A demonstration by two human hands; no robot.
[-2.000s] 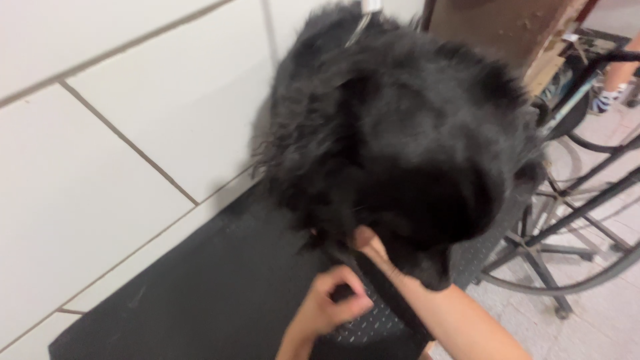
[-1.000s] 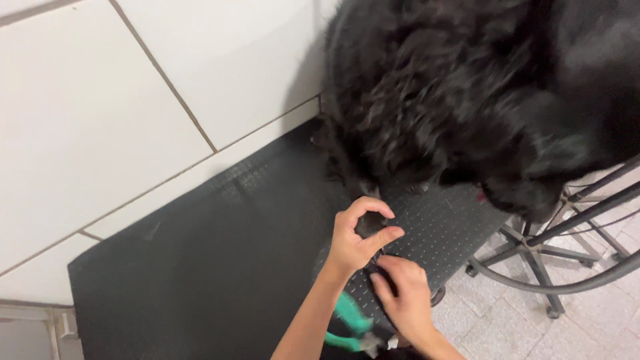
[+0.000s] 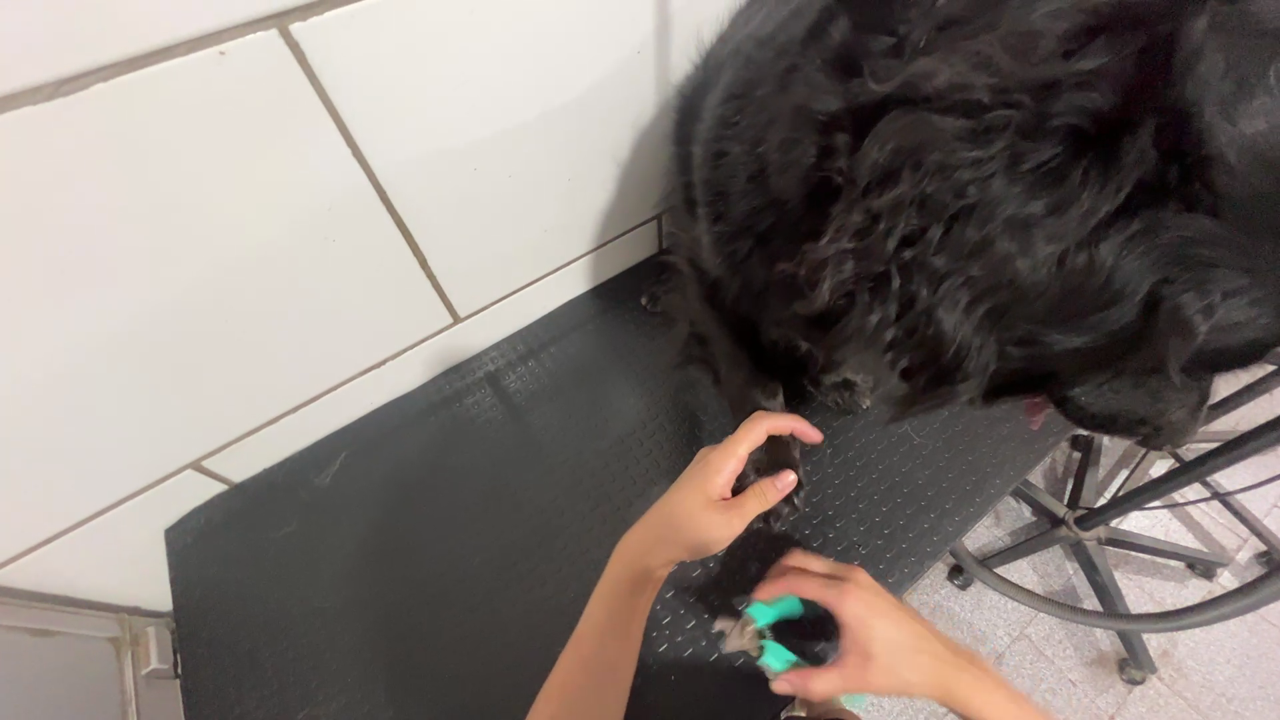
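Note:
A black long-haired dog (image 3: pixel 960 200) is on a black textured rubber mat (image 3: pixel 420 520), its head lowered at the right. My left hand (image 3: pixel 725 490) curls around one of its front legs near the paw (image 3: pixel 782 500), thumb and fingers on either side. Just below, my right hand (image 3: pixel 860 630) holds nail clippers with teal handles (image 3: pixel 775 635), their metal jaws pointing left towards my left forearm, over the mat. The clippers are slightly blurred, and their jaws are apart from the paw. Dark fur or hair lies on the mat between my hands.
A white tiled wall (image 3: pixel 230 250) runs along the mat's far side. At the right, past the mat's edge, a wheeled stool base with a foot ring (image 3: pixel 1085 530) stands on the speckled floor. A light frame (image 3: pixel 150 650) is at the lower left.
My right hand has taken up the teal clippers, which lay on the mat beside my hands a second ago. My left hand has come onto the dog's leg. The view has shifted.

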